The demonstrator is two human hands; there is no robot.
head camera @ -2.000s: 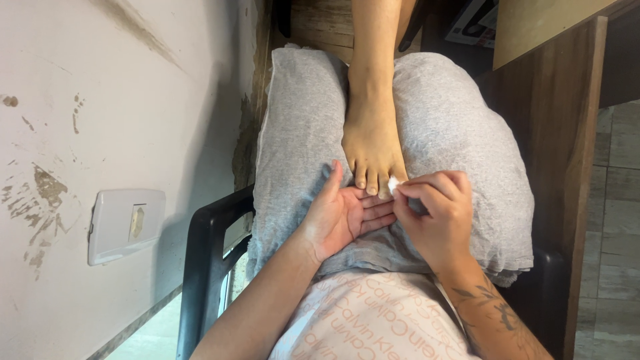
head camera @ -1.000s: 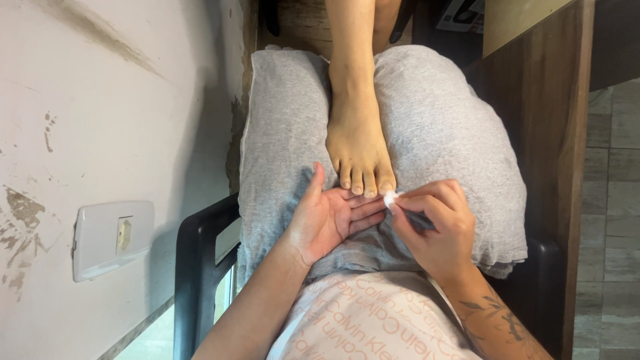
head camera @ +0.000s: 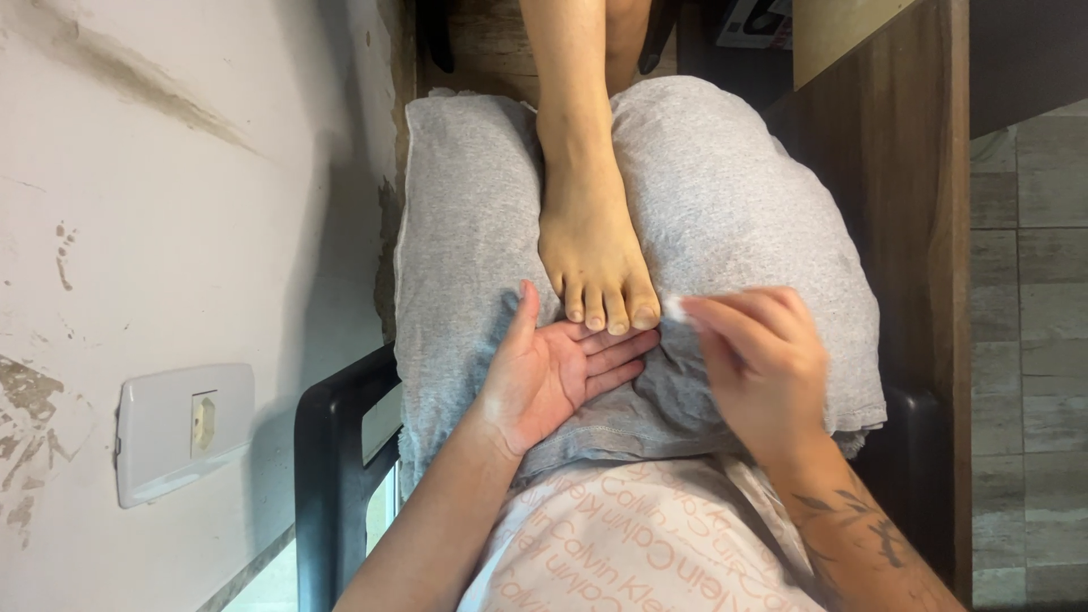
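Note:
Another person's bare foot (head camera: 591,225) rests on a grey cloth (head camera: 748,195) draped over my lap, toes toward me. Palm up, my left hand (head camera: 565,374) lies just below the toes, its fingers extended and touching or nearly touching the toe tips. It holds nothing. To the right of the big toe, my right hand (head camera: 765,365) pinches a small white wad (head camera: 676,308), which looks like cotton, between thumb and fingertips. The wad is slightly blurred and sits a little apart from the big toe.
A stained white wall with a power outlet (head camera: 185,433) runs along the left. Black plastic chair armrests (head camera: 327,459) flank me. A brown wooden panel (head camera: 901,170) stands close on the right, with floor tiles (head camera: 1020,357) beyond it. A printed box (head camera: 755,23) is at the top right.
My right hand has moved right with the white wad, off the big toe where it was before. My left hand stays palm up under the toes.

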